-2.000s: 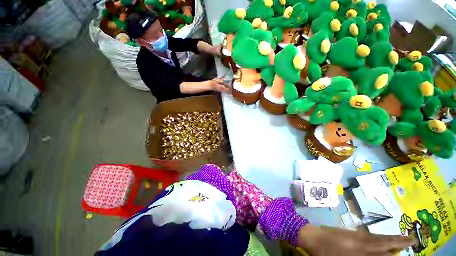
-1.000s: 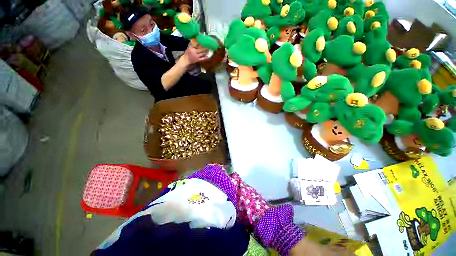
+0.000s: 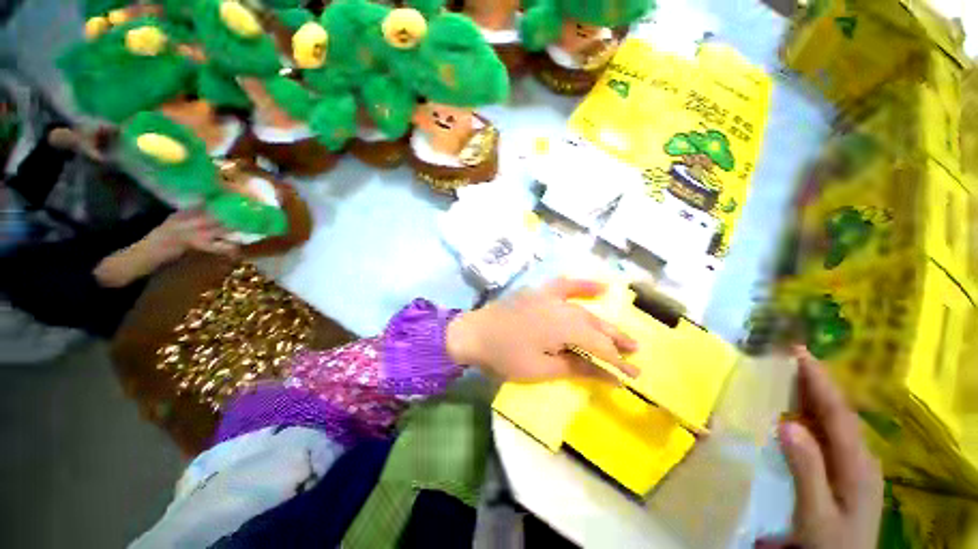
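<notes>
A gift box (image 3: 633, 434) lies in front of me with its yellow flaps towards me and a pale panel along its near and right sides. My left hand (image 3: 547, 332) is on the upper yellow flap, fingers bent over its edge beside a dark slot. My right hand (image 3: 834, 461) is at the box's right side, blurred, thumb and fingers apart; whether it grips the pale panel is unclear. Behind the box lie a flat yellow blank (image 3: 676, 118) with white flaps and a pile of small white cards (image 3: 491, 241).
Green plush toys (image 3: 456, 139) stand along the table's (image 3: 359, 252) far and left side. Yellow boxes (image 3: 938, 268) are stacked close at the right. A coworker's hand (image 3: 193, 234) touches a plush toy at the left, above a brown carton of gold pieces (image 3: 236, 338).
The view has swung right, showing the yellow stacks. My left hand, earlier reaching to the lower right, is now on the box's yellow flap. My right hand has come into view.
</notes>
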